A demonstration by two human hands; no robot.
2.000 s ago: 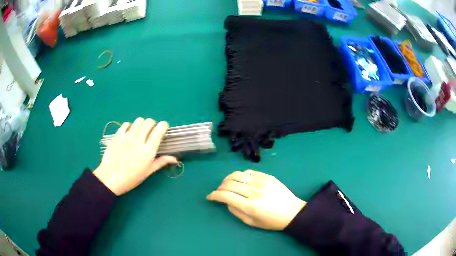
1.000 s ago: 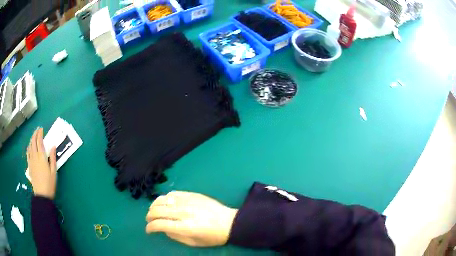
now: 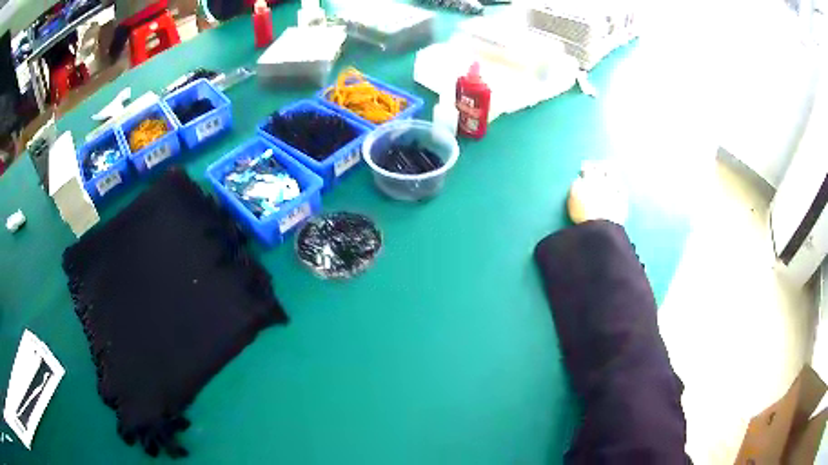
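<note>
My right hand [image 3: 596, 195] is at the right side of the green bench [image 3: 436, 363], reaching forward. It is small, washed out by glare and partly hidden by the dark sleeve, so its fingers and anything in it do not show. My left hand is out of the picture. A white packaging card [image 3: 33, 389] with a black slot lies at the left edge. The black fabric straps [image 3: 172, 300] lie side by side as a ragged-edged sheet at the left.
Blue bins hold silvery parts [image 3: 263, 189], black parts [image 3: 311, 133] and orange-yellow bands [image 3: 366, 97]. Near them are a clear tub [image 3: 410, 183], a round dish [image 3: 339, 245] and a red bottle [image 3: 473, 103]. Three smaller bins stand at the upper left. A carton [image 3: 783, 425] is at the lower right.
The view has swung right, so the straps and bins appear further left. My right hand has moved away from the straps to the bench's right side. My left hand has left the picture.
</note>
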